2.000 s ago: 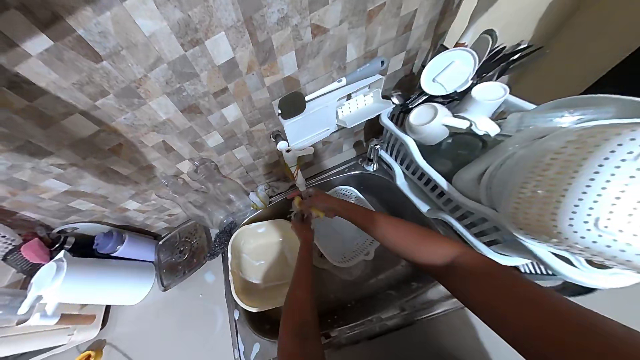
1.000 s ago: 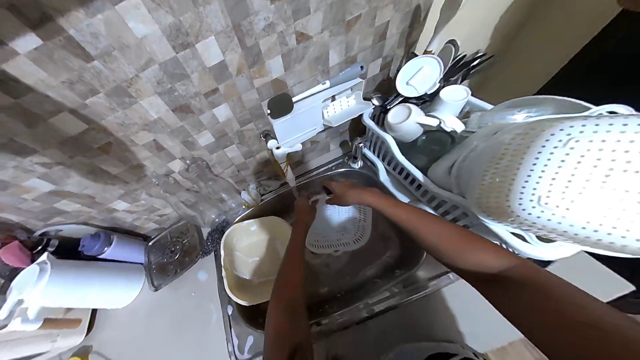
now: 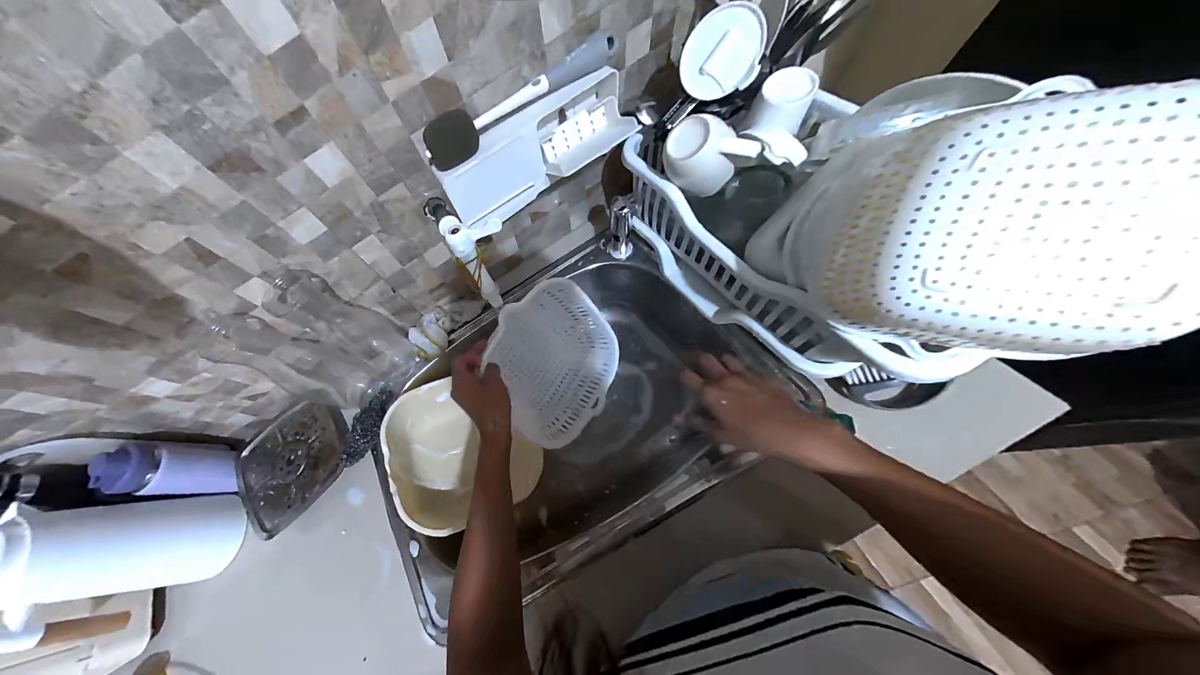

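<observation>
My left hand (image 3: pixel 484 389) grips the left edge of a white perforated plastic basket (image 3: pixel 555 361), which is tilted over the stainless steel sink (image 3: pixel 647 469) below the tap. Beneath my left forearm, a cream plastic basin (image 3: pixel 422 441) sits in the sink's left part. My right hand (image 3: pixel 736 403) is over the right part of the sink, fingers spread and slightly blurred, with nothing seen in it. The white tap (image 3: pixel 469 258) on the wall points down close to the basket's upper left edge.
A white dish rack (image 3: pixel 741 281) with mugs and a large white colander (image 3: pixel 1022 216) stands to the right. A white holder with a brush (image 3: pixel 452 139) hangs on the tiled wall. Left lie a metal tray (image 3: pixel 292 466), a paper roll (image 3: pixel 136 548) and a purple-capped bottle (image 3: pixel 187 469).
The white basket has come up and left from the sink's middle, held by my left hand. My right hand has left the basket and moved right and down.
</observation>
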